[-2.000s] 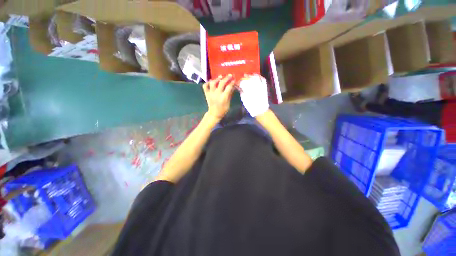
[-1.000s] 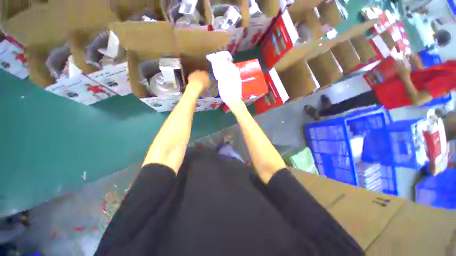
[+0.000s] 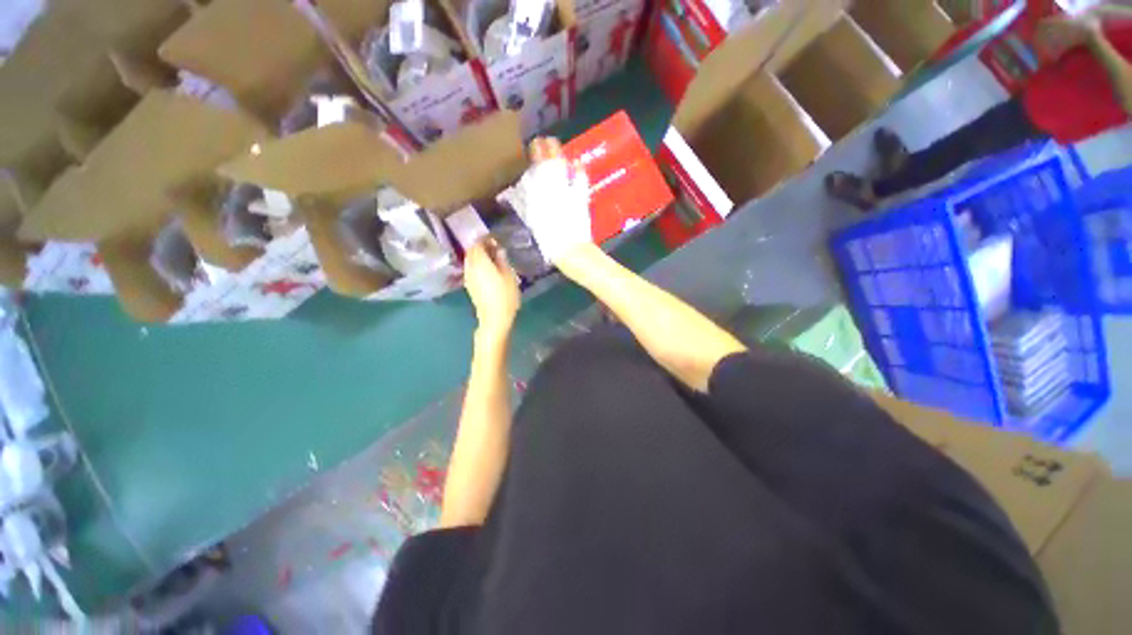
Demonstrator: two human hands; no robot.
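Note:
An open retail box [image 3: 528, 267] stands at the bench edge in front of me, its brown flap [image 3: 466, 159] raised behind. My bare left hand [image 3: 493, 283] is at its front left, fingertips beside a small whitish block [image 3: 467, 227]; whether they grip it is unclear. My white-gloved right hand [image 3: 556, 208] reaches over the box's right part, fingertips near the flap's right end. The hand hides much of the inside, and its grip cannot be seen. A closed red-lidded box [image 3: 617, 176] stands directly to the right.
Open boxes with bagged units [image 3: 404, 236] line the left; more [image 3: 422, 62] stand behind. Empty open boxes [image 3: 749, 139] stand right on the green bench [image 3: 236, 403]. A blue crate [image 3: 925, 298], a green bundle [image 3: 834, 341] and a brown carton [image 3: 981, 465] are right. A person in red [image 3: 1080, 93] is upper right.
Both hands have gone from the closed red lid to the open box left of it. Since the last frame, the left hand has drawn lower at that box's front. The view has turned and shifted.

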